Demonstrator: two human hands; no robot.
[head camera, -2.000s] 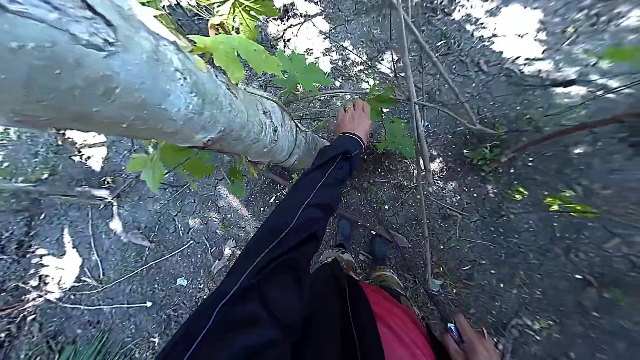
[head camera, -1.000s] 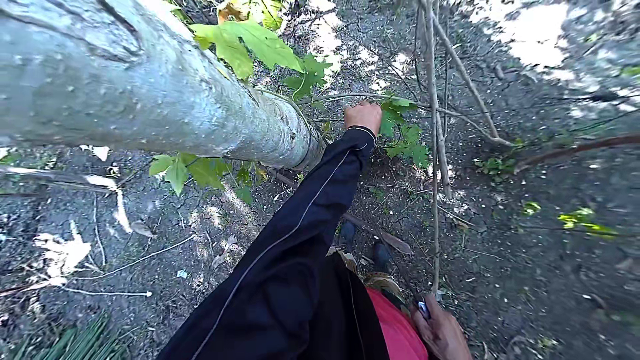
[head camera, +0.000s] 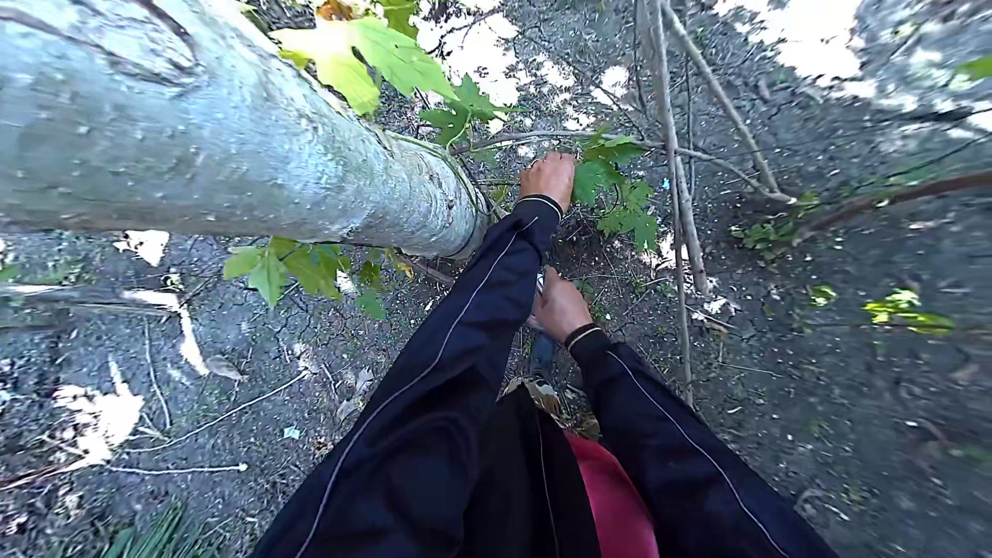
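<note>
My left hand (head camera: 549, 177) reaches forward beside the pale tree trunk (head camera: 294, 147), its fingers curled near a thin leafy stem (head camera: 535, 136); whether they close on it is hidden by the back of the hand. Lobed green leaves (head camera: 616, 186) hang just right of that hand. Below it, my right hand (head camera: 561, 304) is closed around a small tool with a light metallic part, mostly covered by the fingers and the left sleeve, so its kind is unclear. The right hand is close to the left forearm.
Thin upright stems (head camera: 676, 155) stand to the right of my hands, with a slanting branch (head camera: 721, 97) behind them. A brown branch (head camera: 891, 200) enters from the right edge. More lobed leaves (head camera: 291, 267) grow under the trunk. Dry twigs (head camera: 225, 415) lie on the soil at left.
My right hand has moved from the lower right, by the thin stem, up and left to just below my left hand. The left hand remains beside the trunk near the leaves.
</note>
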